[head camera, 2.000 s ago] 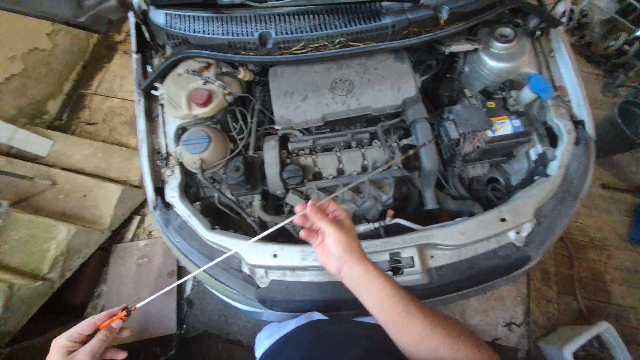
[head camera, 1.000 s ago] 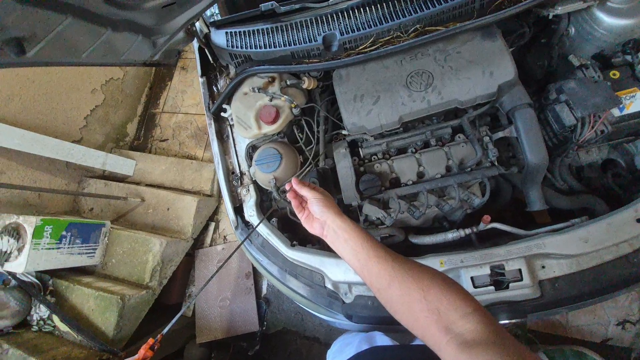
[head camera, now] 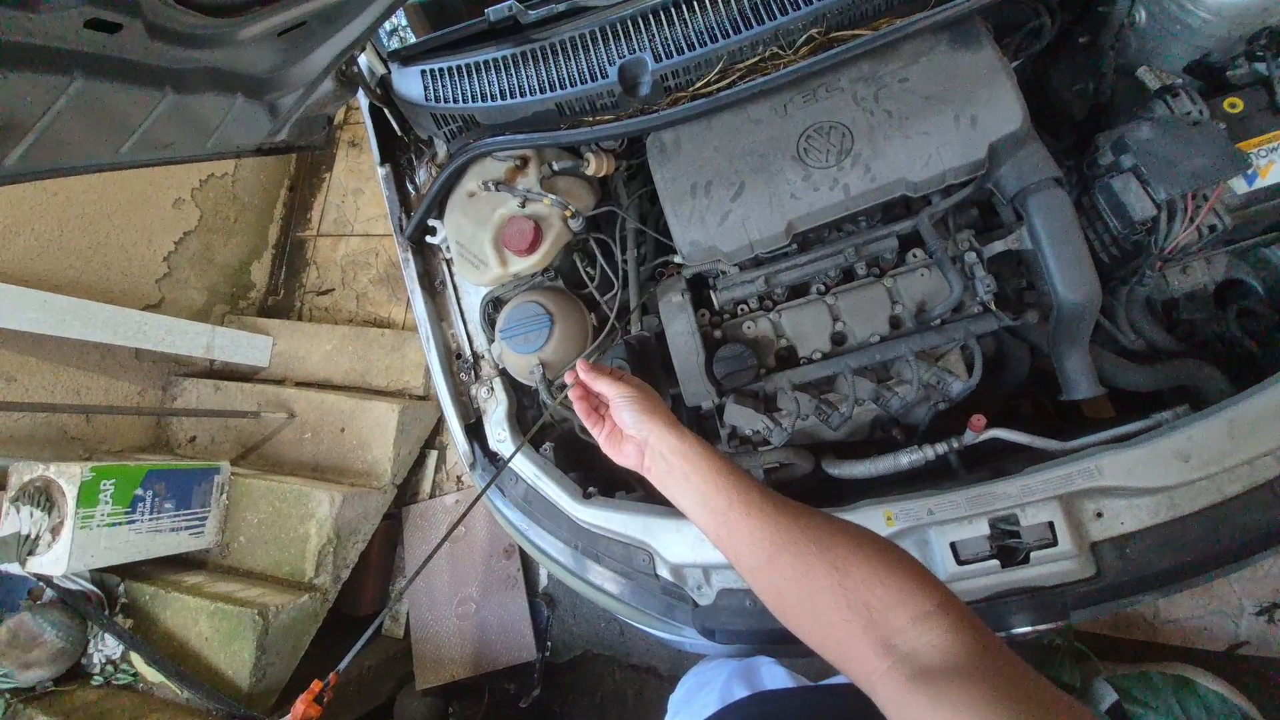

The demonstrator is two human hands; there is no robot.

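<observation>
My right hand (head camera: 618, 412) pinches the far end of a thin oil dipstick (head camera: 455, 525) between thumb and fingers, just below the coolant expansion tank (head camera: 562, 330) with its blue cap. The dipstick slants down to its orange handle (head camera: 312, 697) at the bottom edge of the view. My left hand is out of view. Right of my right hand lies the engine, with a black oil filler cap (head camera: 735, 365) and a grey engine cover (head camera: 840, 140). A cream fluid reservoir (head camera: 480, 225) with a red cap is above the coolant tank.
The car's front crossmember (head camera: 880, 510) runs below my forearm. A battery (head camera: 1255, 150) sits at the far right. On the left are concrete steps (head camera: 300, 420), a white board (head camera: 130, 325) and a worn box (head camera: 145, 515). The raised hood (head camera: 180, 80) shows at upper left.
My left hand, earlier seen at the orange handle, has left the view. My right hand has moved along the dipstick to its far end, beside the coolant tank. The view has shifted left.
</observation>
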